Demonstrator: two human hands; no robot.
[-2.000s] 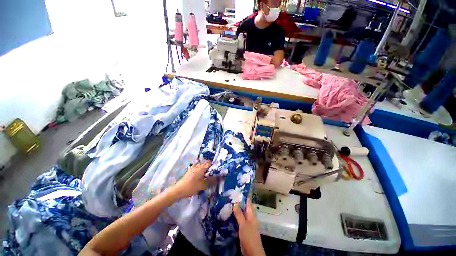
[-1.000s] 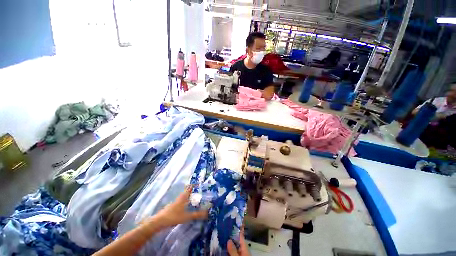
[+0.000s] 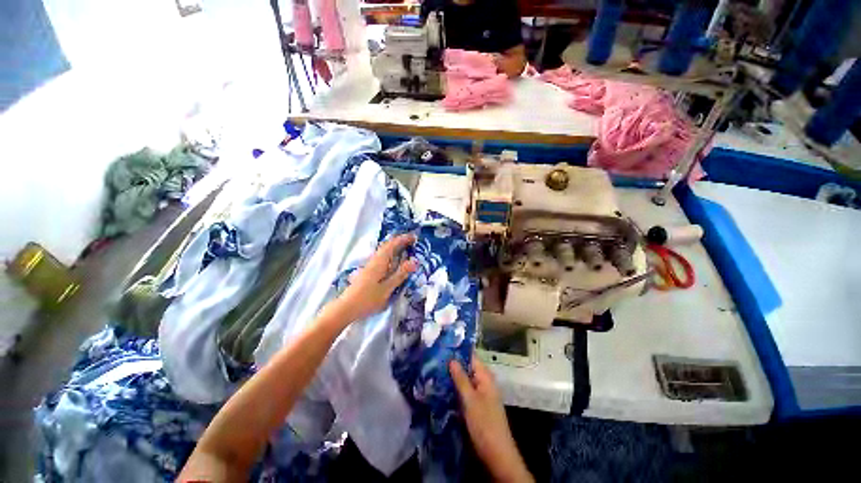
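Note:
Blue floral fabric (image 3: 439, 307) with white flowers lies flat left of the cream overlock machine (image 3: 557, 222), its right edge close to the needle area. My left hand (image 3: 376, 278) lies on the fabric's left part, fingers spread, by the pale wrong-side folds (image 3: 321, 255). My right hand (image 3: 483, 401) is at the fabric's right edge, nearer me, fingertips closed on the edge. The presser foot is small and dark and hard to make out.
A cloth heap (image 3: 123, 406) fills the lower left, over an olive-green support (image 3: 260, 302). Red-orange scissors (image 3: 672, 268) lie right of the machine. Opposite, a person's arm (image 3: 513, 60) is beside pink cloth (image 3: 475, 79) and another machine (image 3: 411, 58).
The view swung up, then back down. My left hand has moved to the far part of the fabric; my right hand stays at its right edge. The floral fabric lies flatter and more spread.

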